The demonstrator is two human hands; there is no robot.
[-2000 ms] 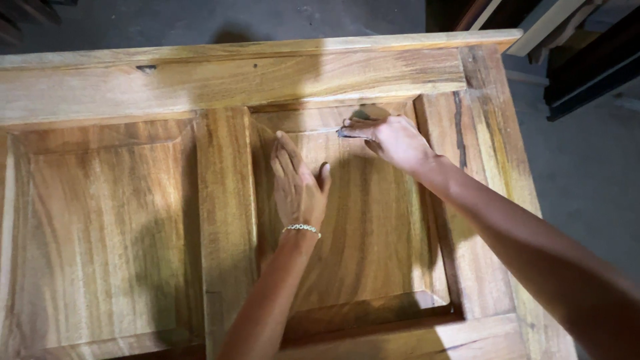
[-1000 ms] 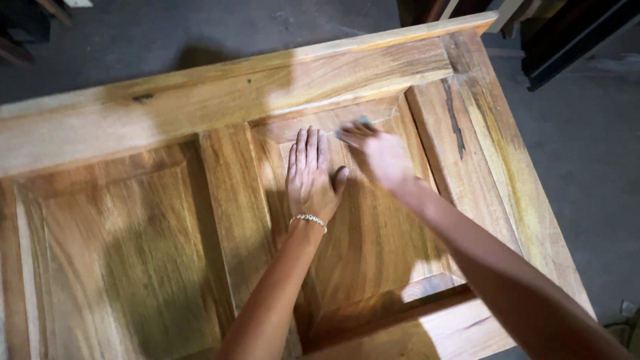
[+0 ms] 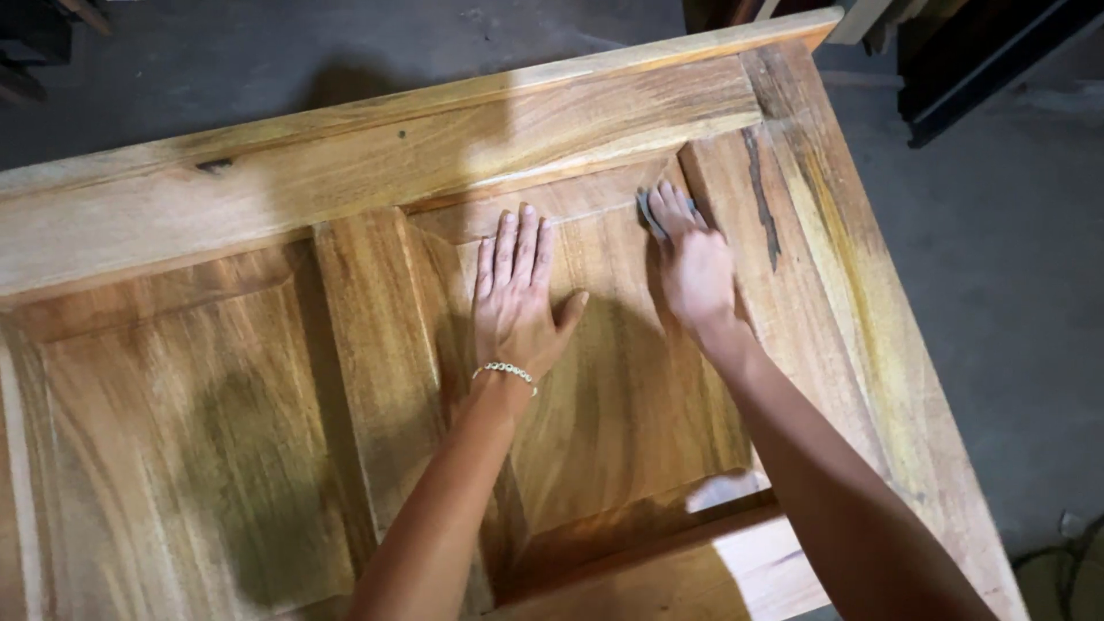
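A framed wooden workpiece with recessed panels, its top rail (image 3: 604,112) running across the view, fills most of the picture. My left hand (image 3: 517,302), a beaded bracelet at its wrist, lies flat on the right-hand panel (image 3: 604,388), fingers slightly apart and pointing to the panel's upper edge. It holds nothing. In my right hand (image 3: 694,259) is a thin grey sheet, perhaps sandpaper (image 3: 653,216), pressed under the fingers against the panel's upper right corner. Most of the sheet is hidden by the fingers.
Another recessed panel (image 3: 198,431) lies to the left, past an upright stile (image 3: 371,345). A long dark crack (image 3: 763,203) marks the right stile. Grey floor (image 3: 992,302) surrounds the piece, with a dark beam-like object (image 3: 983,69) at upper right and a dark cable (image 3: 1069,561) at lower right.
My right hand has moved right along the panel's upper edge to its corner, with the grey sheet. My left hand stays on the panel. The view has tilted somewhat.
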